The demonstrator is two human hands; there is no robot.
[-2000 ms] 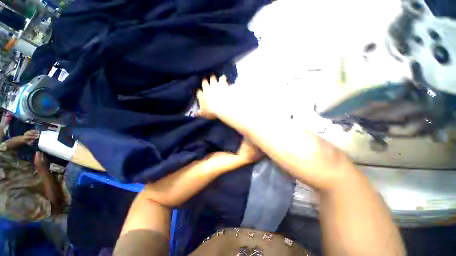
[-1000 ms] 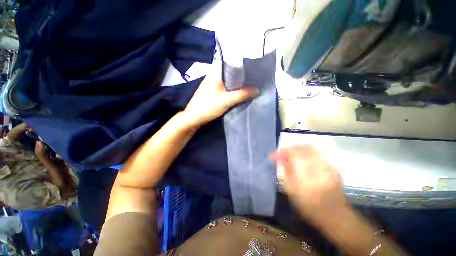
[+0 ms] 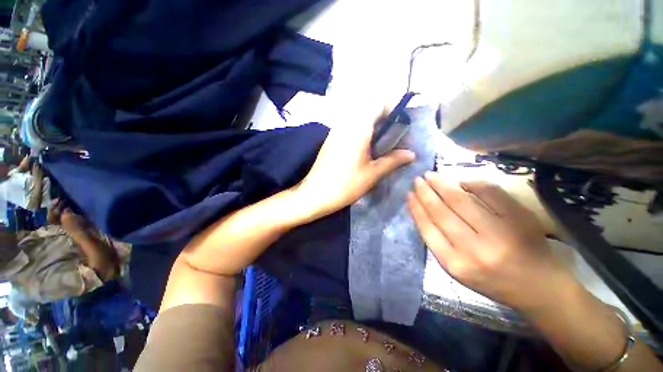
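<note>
A pale grey-blue facing piece (image 3: 385,247) hangs over the table's front edge, its upper end near the sewing machine head (image 3: 560,94). My left hand (image 3: 360,163) holds its upper left edge, the thumb on the pale face and a dark folded edge by the fingers. My right hand (image 3: 480,232) lies at the facing's right edge, fingertips against it; whether it grips the cloth cannot be told. The needle area is partly hidden behind the machine head. A large navy garment body (image 3: 167,152) lies to the left, partly under my left forearm.
A blue plastic crate (image 3: 256,312) stands below the table edge. Another person (image 3: 58,261) sits at the far left beside a machine end. A loose thread lies on the white table (image 3: 363,65) above the facing.
The facing's upper end has shifted right and slightly down, with my left hand. My right hand has moved up to the facing's edge. The machine head appears larger and shifted in view.
</note>
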